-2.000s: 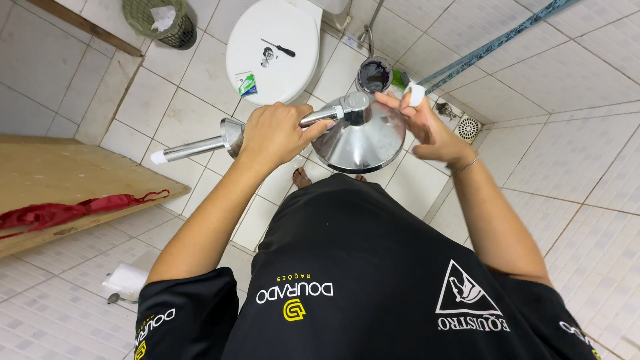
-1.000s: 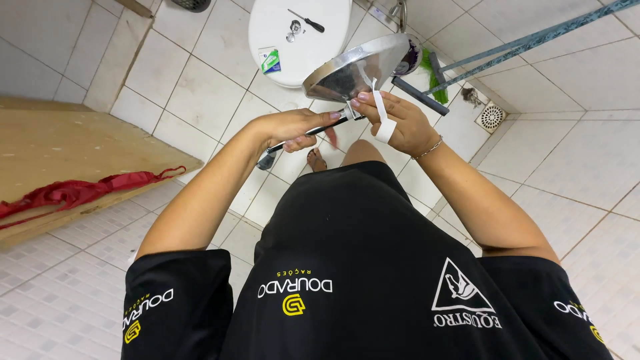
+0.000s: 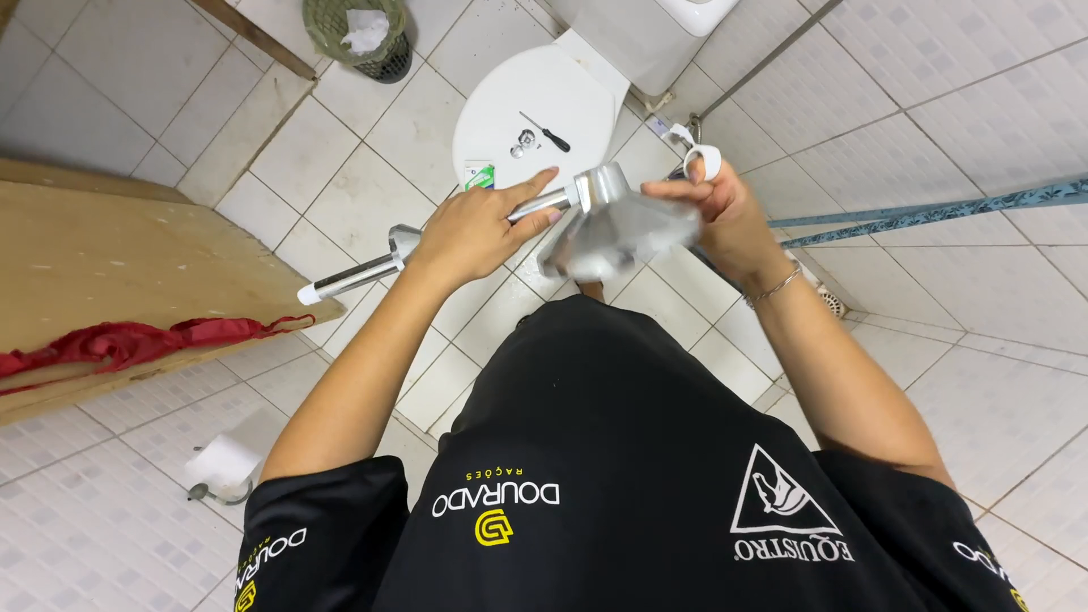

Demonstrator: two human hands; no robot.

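Note:
My left hand (image 3: 480, 229) grips the metal arm of a chrome shower head (image 3: 625, 234), its index finger stretched along it. The bell-shaped head is blurred. Left of this hand, the arm carries a metal flange (image 3: 403, 245) and ends in a white-tipped tube. Beside the head, my right hand (image 3: 722, 208) has a roll of white thread-seal tape (image 3: 703, 161) around a finger; its fingertips are at the head's rim, and contact is unclear. A screwdriver (image 3: 545, 133), small round metal parts (image 3: 523, 143) and a green-and-white packet (image 3: 480, 176) lie on the closed toilet lid (image 3: 586, 93).
A waste basket (image 3: 382, 51) stands at the upper left of the toilet. A wooden board (image 3: 144, 255) with red cloth (image 3: 119, 344) juts in at left. A toilet paper roll (image 3: 223, 463) is at lower left. A blue patterned strap (image 3: 960, 208) crosses at right, near a floor drain (image 3: 830, 302).
The shower head has turned from its tilted pose of one second ago, and its arm again points to the left with the white tip in view. My right hand has moved to its right side.

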